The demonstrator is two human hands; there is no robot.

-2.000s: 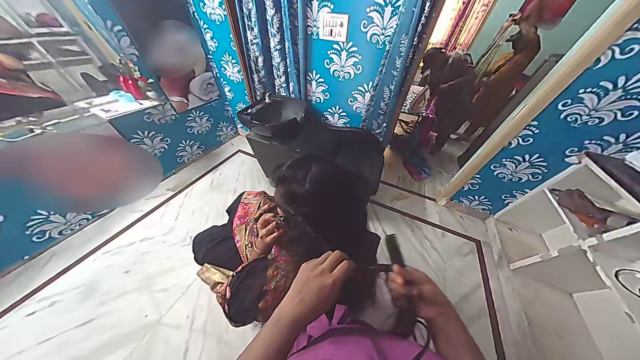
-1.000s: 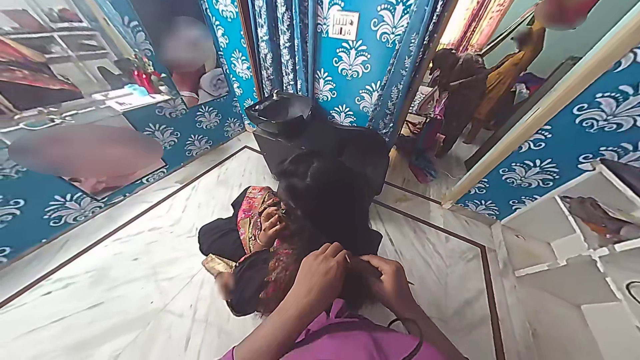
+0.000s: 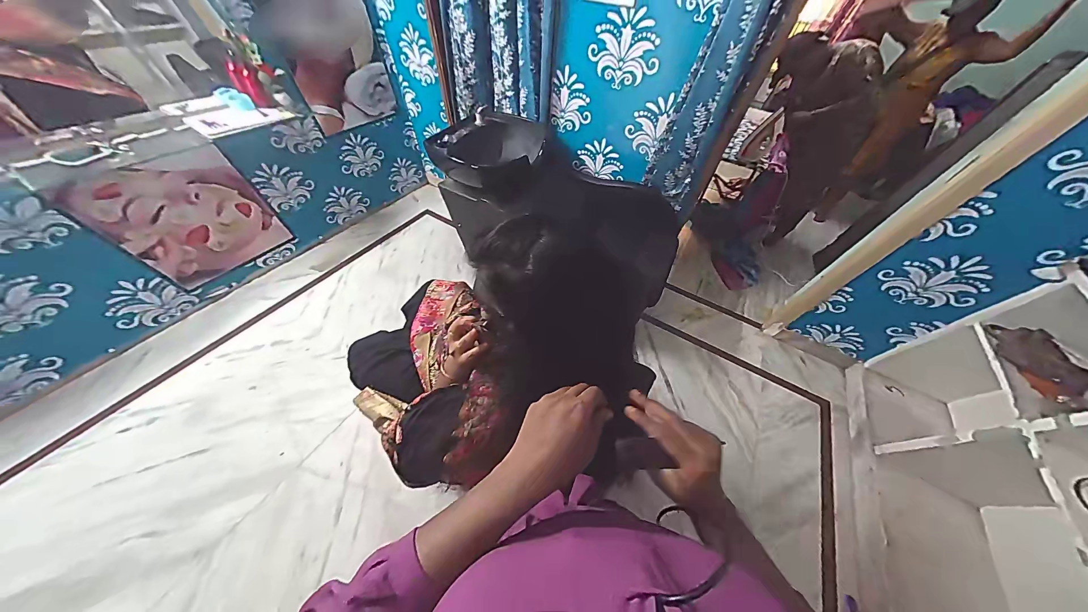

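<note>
Long black hair (image 3: 561,323) hangs down the back of a seated person, whose hand (image 3: 463,344) rests on a patterned cloth at the left. My left hand (image 3: 568,425) is closed on a lock of this hair low down at the back. Just right of it, my right hand (image 3: 680,450) has its fingers partly extended beside the hair, with a dark object, perhaps a comb, under the palm. A black cable (image 3: 701,586) curves below my right wrist.
Ahead stands a black salon wash basin (image 3: 489,149) with its chair. White shelving (image 3: 952,442) is at the right, a counter (image 3: 110,127) at the upper left. Two people are visible through an opening or in a mirror at the upper right. Marble floor surrounds the seated person.
Two seconds ago my right hand held a dark comb raised beside the hair. A second ago both hands were together at the hair; now my right hand is a little apart, its fingers extended.
</note>
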